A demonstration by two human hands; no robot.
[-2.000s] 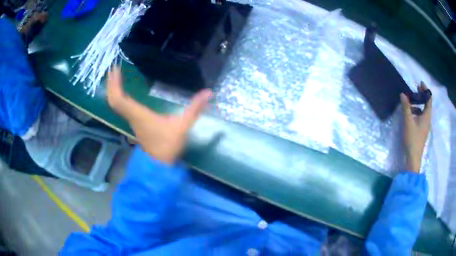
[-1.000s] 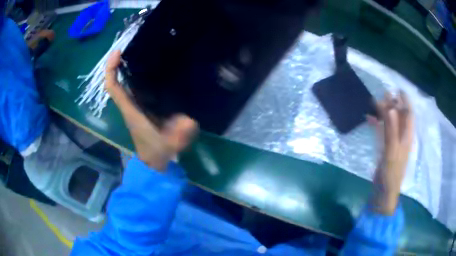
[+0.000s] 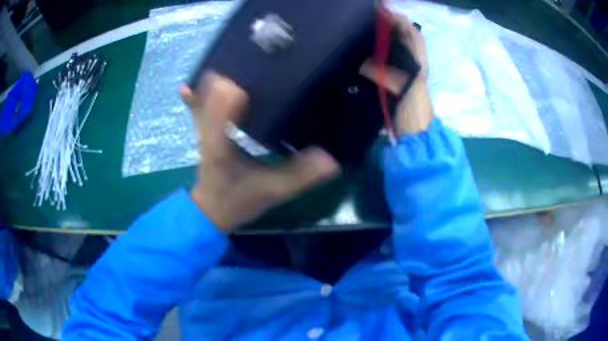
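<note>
The black plastic housing [image 3: 300,80] is tilted and blurred over the bench, with a silvery detail on its upper left face. My left hand [image 3: 247,160] is at its near left side, thumb and fingers spread around the edge. My right hand [image 3: 413,86] is at its right side, fingers around a dark edge; whether this is the housing itself or a separate dark part is unclear. A thin red wire [image 3: 383,60] runs down the housing's right side in front of my right hand. The black bracket cannot be made out.
Bubble wrap [image 3: 163,100] lies left of the housing, and a whitish plastic sheet [image 3: 480,86] lies right. A bunch of white sleeved leads [image 3: 60,143] and a blue parts bin [image 3: 18,103] are on the green bench at left. Clear crumpled plastic [image 3: 553,266] bulges below the bench's right edge.
The view has swung right. The housing is now tilted between both hands, with the red wire showing. My right hand has moved from beside the bracket to the housing's right side.
</note>
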